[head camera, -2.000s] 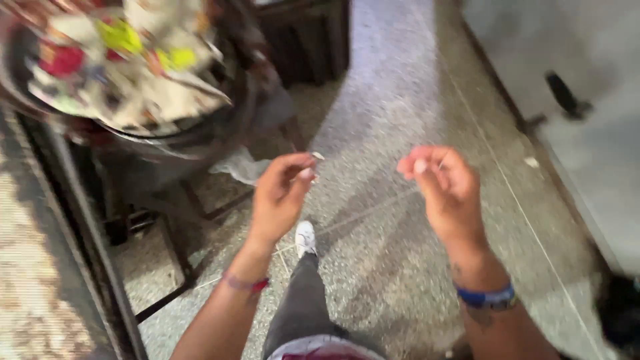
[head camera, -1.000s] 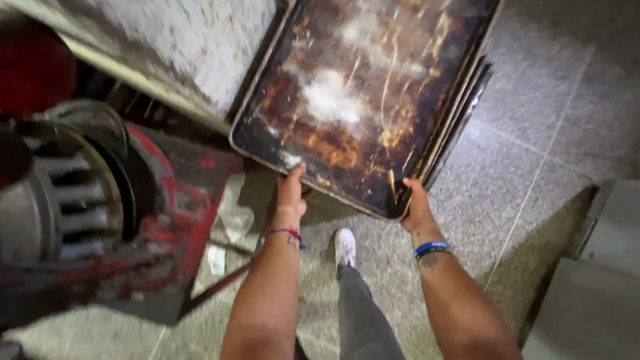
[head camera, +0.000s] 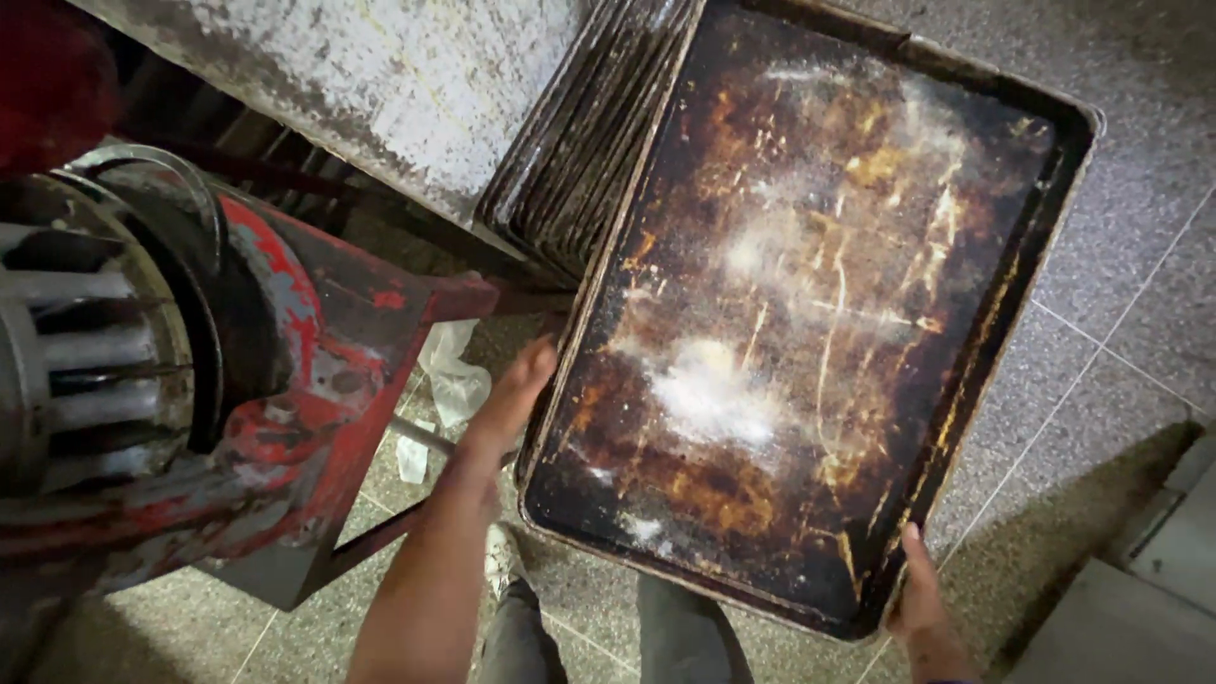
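A dark, stained metal baking tray (head camera: 798, 323) with a raised rim and whitish patches spans the middle of the view, tilted. Beneath it lies at least one more tray, its rim showing along the near and left edges. My left hand (head camera: 521, 385) is at the tray's left side, its fingers partly hidden by the rim. At the lower right corner, my right hand (head camera: 920, 594) grips the edge with the thumb on the rim and the other fingers hidden. Just beyond the tray's left edge, several similar trays (head camera: 594, 142) stand packed on edge beside a worn whitish surface.
A machine with chipped red paint (head camera: 304, 418) and a round metal part with spokes (head camera: 95, 351) occupies the left. Crumpled plastic (head camera: 456, 375) lies near its frame. The whitish worn surface (head camera: 408, 85) is at the upper left, grey box-like objects (head camera: 1121, 608) at the lower right. Speckled floor surrounds my feet.
Two seconds ago both hands held no tray; one second ago they gripped its near edge. Now my left hand is further up its left side, and the upright trays show beside it. The view has shifted.
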